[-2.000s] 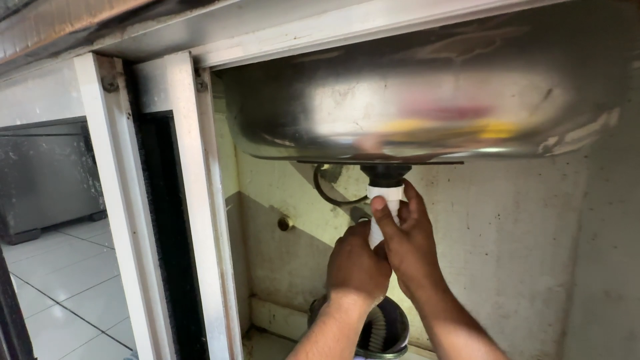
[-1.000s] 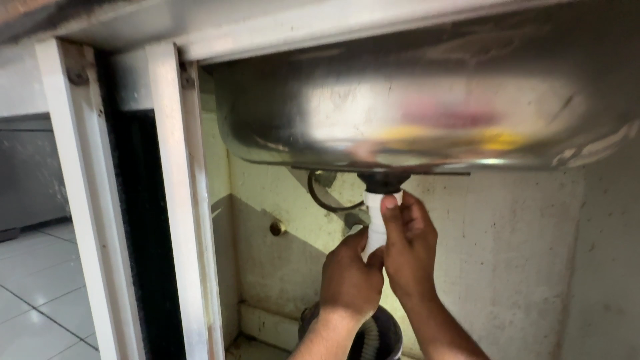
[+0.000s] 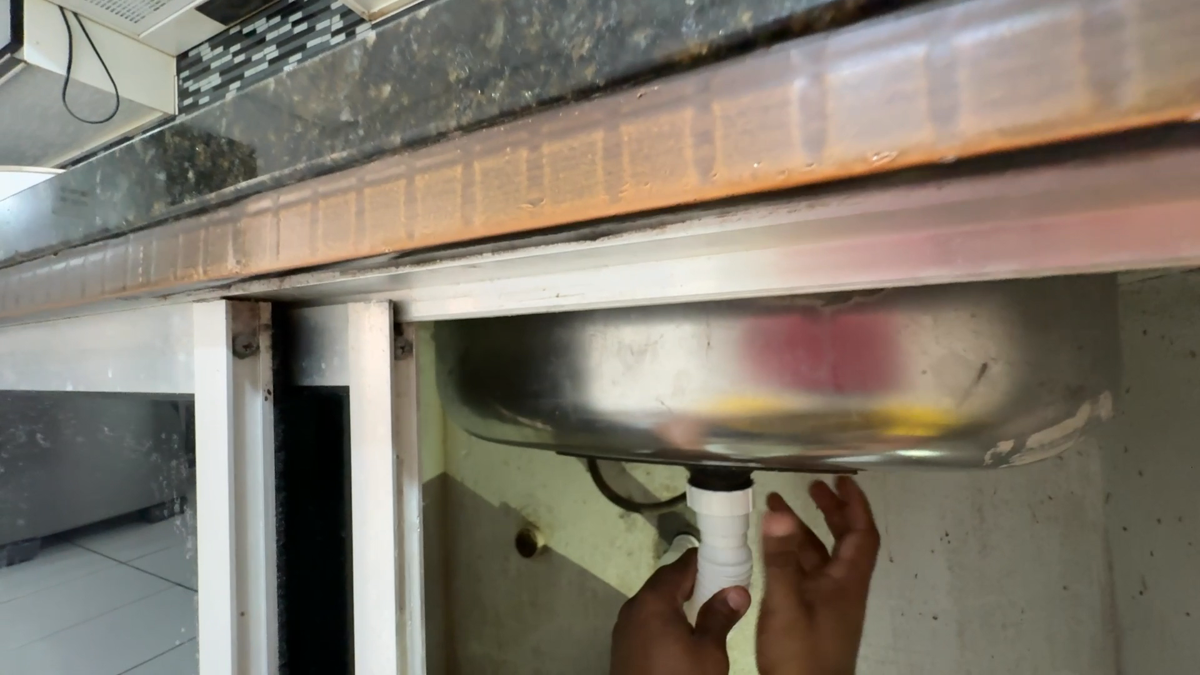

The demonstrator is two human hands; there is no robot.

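Observation:
Under a stainless steel sink bowl (image 3: 797, 384), a white plastic drain pipe (image 3: 725, 544) with a ribbed body hangs from a black drain outlet (image 3: 720, 478). Its white collar nut (image 3: 720, 499) sits just below the black part. My left hand (image 3: 670, 614) is closed around the lower part of the pipe, thumb at the front. To the right of the pipe, my right hand (image 3: 817, 572) is raised with its fingers apart, holding nothing. The pipe's lower end is hidden by my left hand and the frame edge.
A dark stone countertop (image 3: 394, 94) with a lighter front edge runs across above. White metal cabinet posts (image 3: 372, 487) stand at the left. Behind the pipe are a dark curved hose (image 3: 619, 492) and a brass-coloured wall fitting (image 3: 529, 541) on the back wall.
My right hand has let go of the white pipe near its collar and moved off to the right. My left hand stays on the pipe. The view has shifted upward, showing the countertop.

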